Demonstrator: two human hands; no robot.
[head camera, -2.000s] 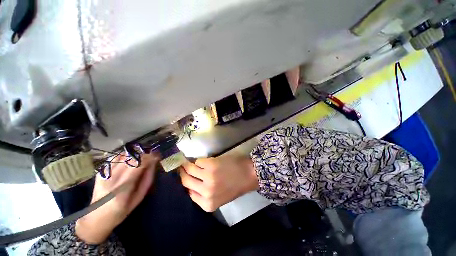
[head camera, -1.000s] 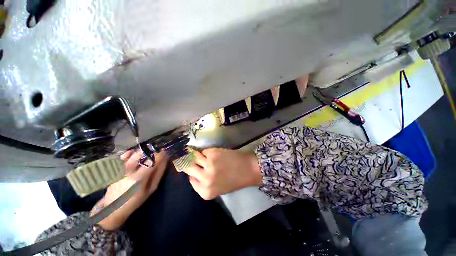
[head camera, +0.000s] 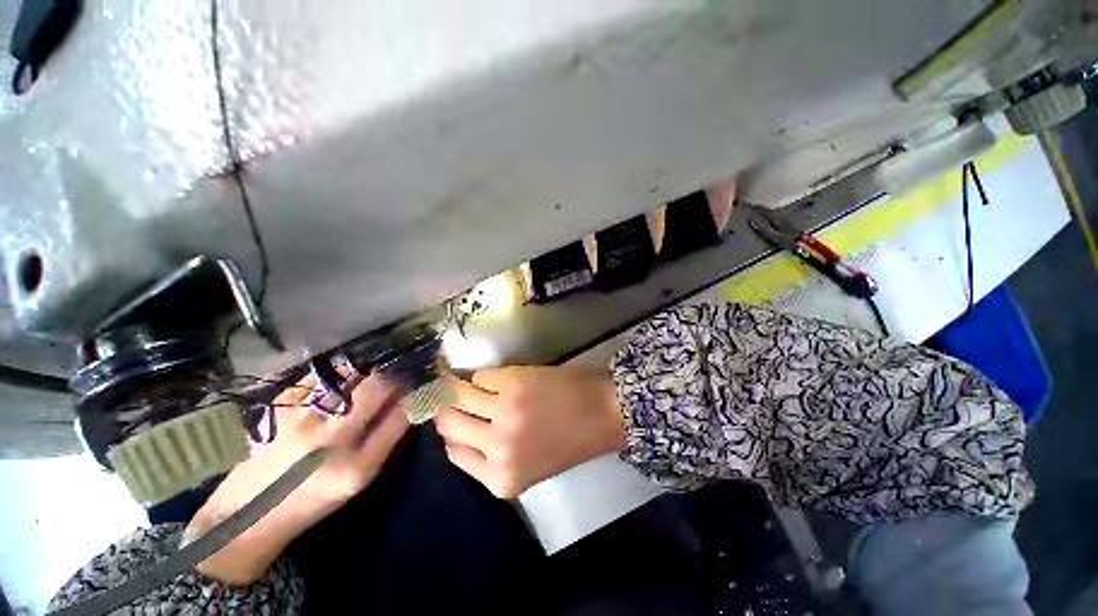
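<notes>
A large black cloth panel (head camera: 421, 529) hangs below and between my hands, its upper edge near the lit needle area (head camera: 476, 325). My right hand (head camera: 530, 424) rests at the panel's upper edge just below the lamp glow, fingers curled; its fingertips are partly hidden behind a small ridged cream knob (head camera: 429, 400). My left hand (head camera: 307, 451) lies on the panel to the left, fingers stretched toward the needle area, partly covered by machine parts and a grey strap. The needle itself cannot be made out.
The white sewing machine arm (head camera: 506, 144) crosses the view. Under it stand black labels (head camera: 624, 250) between tan dividers. Red-and-black snips (head camera: 837, 265) lie on the white table (head camera: 927, 259) at the right. A ridged tension dial (head camera: 181, 451) is at the left. A blue bin (head camera: 1005, 349) is beyond the table.
The camera view has shifted slightly back and forth. My left hand's fingers look more spread on the panel; my right hand has stayed near the needle area.
</notes>
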